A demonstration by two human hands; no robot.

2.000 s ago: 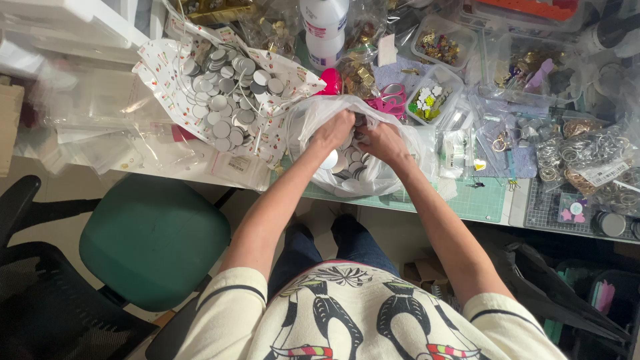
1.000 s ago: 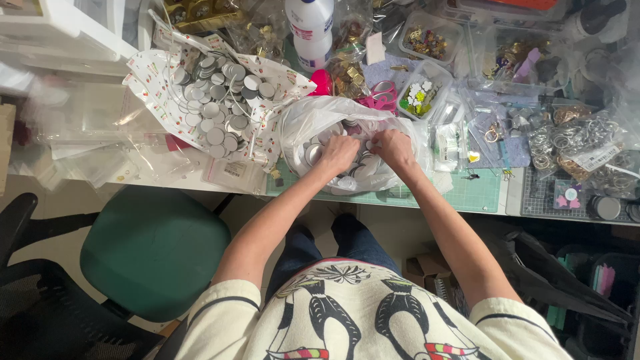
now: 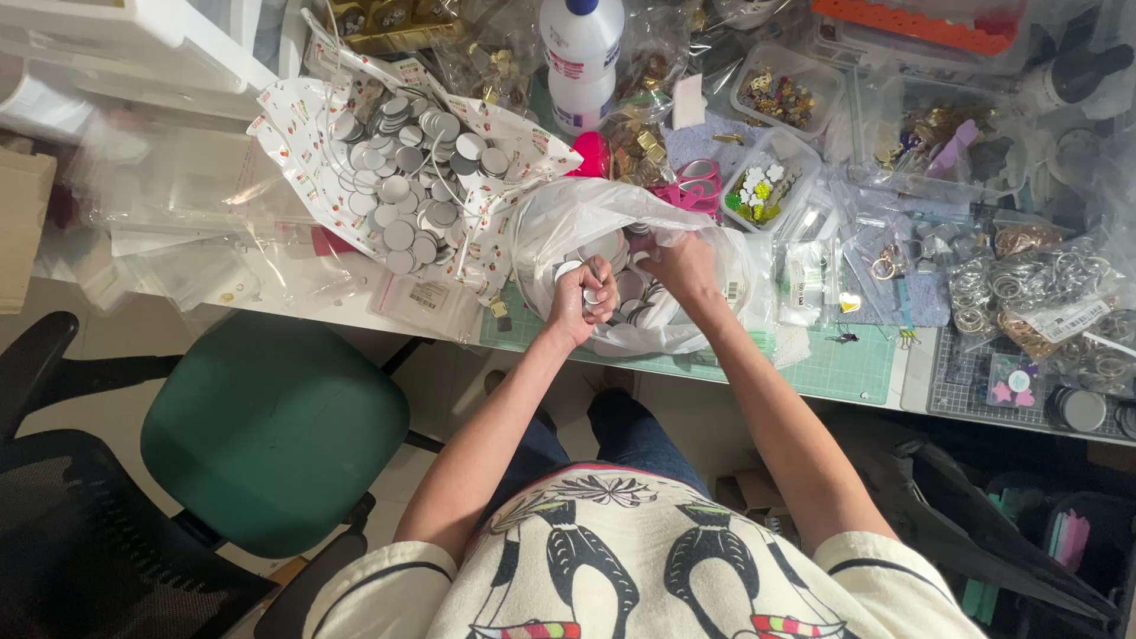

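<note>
A white plastic bag lies open on the green cutting mat and holds many round metal discs. Over the bag's left part my left hand is curled with a few discs in its fingers. My right hand reaches into the bag's right side, its fingertips at a pale disc; how firmly they hold it is hard to tell. To the left, a patterned white sheet or bag bears a heap of similar silvery discs.
Behind the bag stand a white bottle, pink-handled scissors and a small tub of flower-shaped pieces. Bags of metal rings lie at the right, clear plastic bags at the left. A green chair stands before the table.
My left hand has come away from the discs toward the bag's left front and now shows discs in its curled fingers. The right hand remains in the bag.
</note>
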